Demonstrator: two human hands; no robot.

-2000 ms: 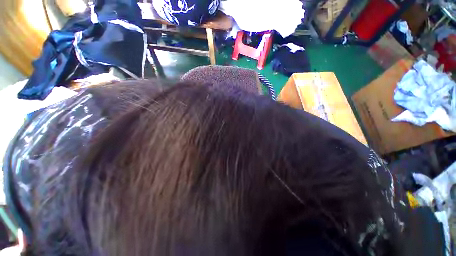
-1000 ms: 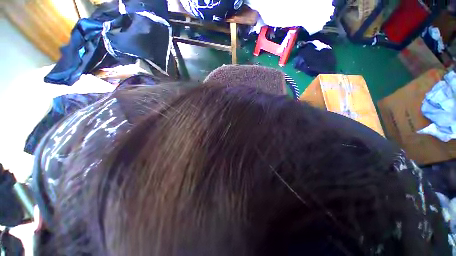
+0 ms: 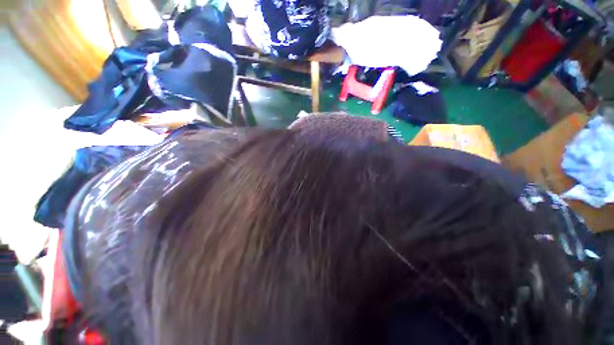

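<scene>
Neither of my hands is in view; my dark hair and my black top with white squiggles fill the middle and bottom. No held thing shows. A heap of dark garment pieces [image 3: 195, 77] with pale trim lines lies at the upper left. A smaller dark cloth [image 3: 64, 185] lies on the bright white surface at the left, by my sleeve. Something red [image 3: 62, 286] shows below it at the left edge of my top; I cannot tell what it is.
A brown padded seat [image 3: 340, 124] and a yellow-tan box [image 3: 458, 138] stand behind me. A red stool [image 3: 367, 89], white cloth [image 3: 390, 40] and dark bundle [image 3: 419, 102] are beyond. Light blue cloth [image 3: 592, 162] lies on a carton [image 3: 545, 158]. A person in a printed top [image 3: 289, 27] sits at the top.
The background has shifted right since the first frame and lower since the second. The smaller dark cloth at the left has come into view, and the red thing below it now shows.
</scene>
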